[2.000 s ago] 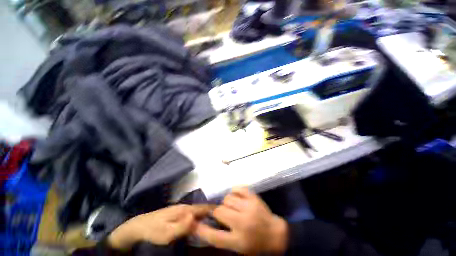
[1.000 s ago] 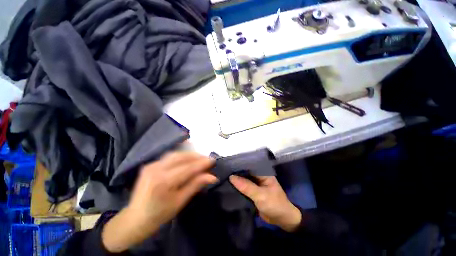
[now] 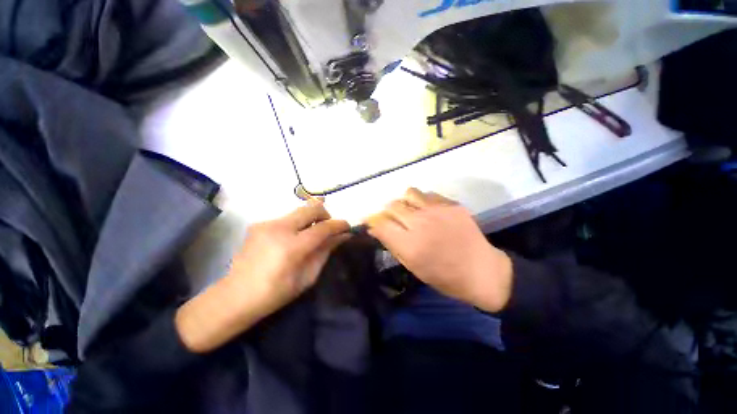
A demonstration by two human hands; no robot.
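My left hand [image 3: 283, 255] and my right hand [image 3: 440, 247] are close together at the table's front edge, below the needle area. Their fingertips pinch a small dark garment edge [image 3: 358, 230] between them. The rest of the dark garment [image 3: 343, 323] hangs below my hands over my lap. The presser foot and needle area [image 3: 360, 101] of the white sewing machine [image 3: 477, 16] is above my hands, with no cloth seen under it. My fingers hide most of the pinched edge.
A dark grey garment heap [image 3: 48, 145] lies at left, one folded flap [image 3: 149, 226] reaching onto the white table [image 3: 242, 166]. A bundle of black strips [image 3: 501, 73] lies under the machine arm, with a slim dark reddish tool [image 3: 598, 111] right of it. Blue baskets [image 3: 36, 388] show at bottom left.
The view has moved closer to the machine. My hands have come together, and the grey panel spread between them a second ago is now mostly below them, with only a small edge pinched.
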